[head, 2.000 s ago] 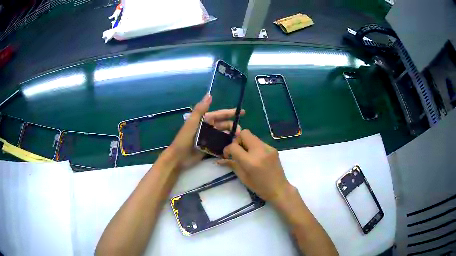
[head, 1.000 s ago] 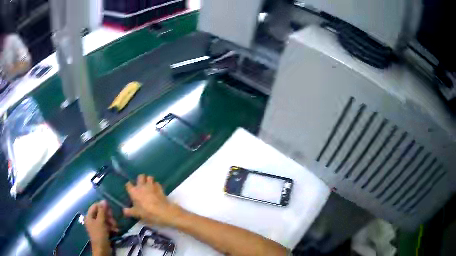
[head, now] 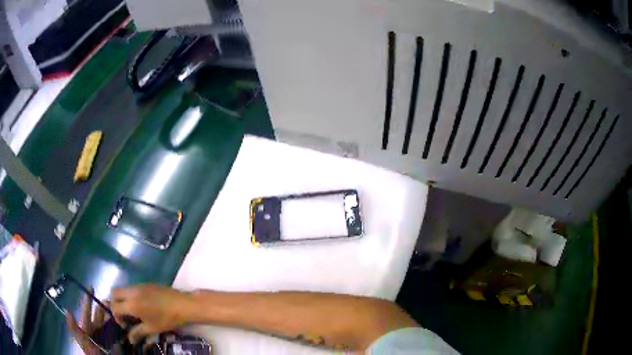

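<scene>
My left hand (head: 89,326), at the lower left and partly cut off by the bottom edge, holds a black phone middle frame (head: 57,290) tilted over the green belt. Its fingers show through the window. My right hand (head: 152,310) grips the lower end of the same frame, with fingertips partly hidden. Another middle frame (head: 267,220) with yellow-orange edging lies flat on the white foam sheet (head: 326,274). Part of a further frame (head: 188,347) shows at the bottom edge beneath my right forearm.
The green belt (head: 156,177) bears another middle frame (head: 147,222). A grey-white machine housing (head: 332,83) with black slots stands beyond the sheet. A small yellow packet (head: 88,156) lies on the dark shelf. A clear plastic bag (head: 17,277) is at far left. A black cable chain (head: 138,73) is upper left.
The view has swung right, so the hands now appear at the lower left. Both hands still hold a frame over the belt. The frame on the sheet shows nearer the centre.
</scene>
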